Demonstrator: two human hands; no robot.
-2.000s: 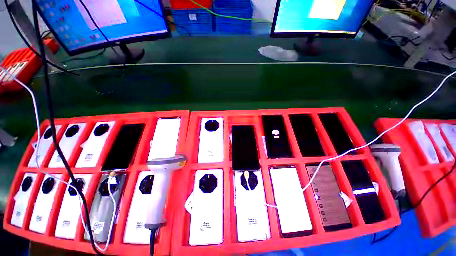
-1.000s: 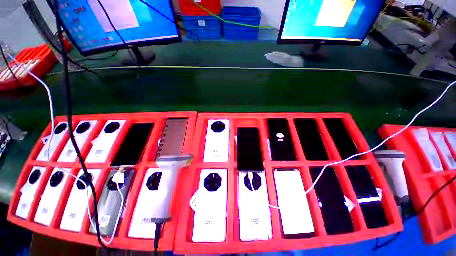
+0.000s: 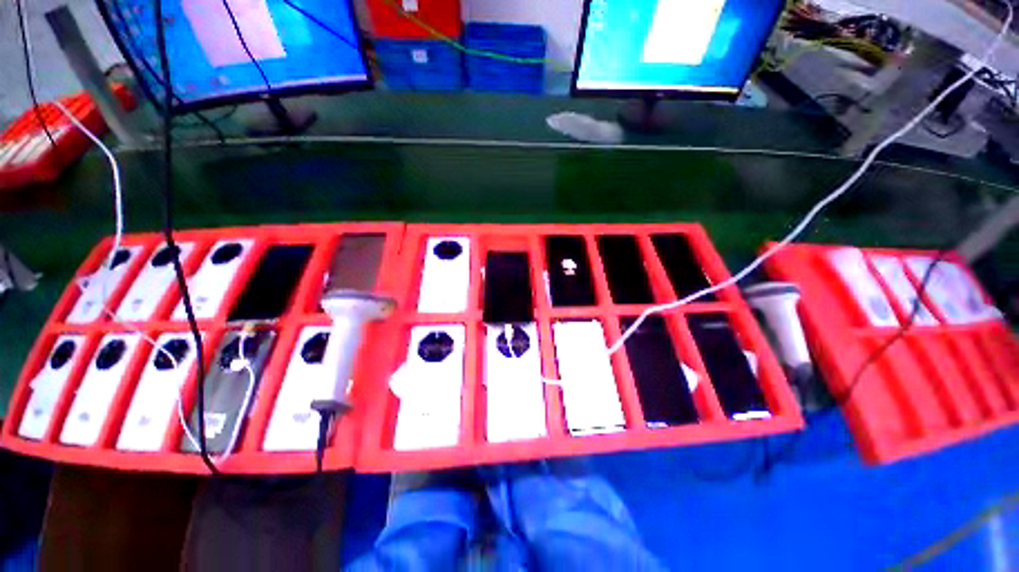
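No hand is in view. Two red trays, left [image 3: 369, 415] and right [image 3: 510, 445], lie end to end in front of me, holding phones in two rows. A phone with a white screen [image 3: 587, 378] lies in the right tray's front row, with a white cable [image 3: 771, 248] running to it. A grey phone [image 3: 227, 393] lies in the left tray with another white cable over it. A phone with a small white logo [image 3: 569, 272] is in the back row. One handheld scanner [image 3: 343, 350] lies over the left tray; another scanner [image 3: 784, 326] lies right of the right tray.
A further red tray [image 3: 869, 426] at the right has phones at its back. Two monitors [image 3: 251, 56] [image 3: 682, 47] and blue crates [image 3: 503, 58] stand behind. A black cord [image 3: 170, 201] hangs across the left tray. Brown boxes [image 3: 123, 520] are below.
The view has tipped down and shifted right, showing blue-clad legs below and more of the right tray. The back-row phone near the left scanner went from white to brownish; front-row phones' screens turned black.
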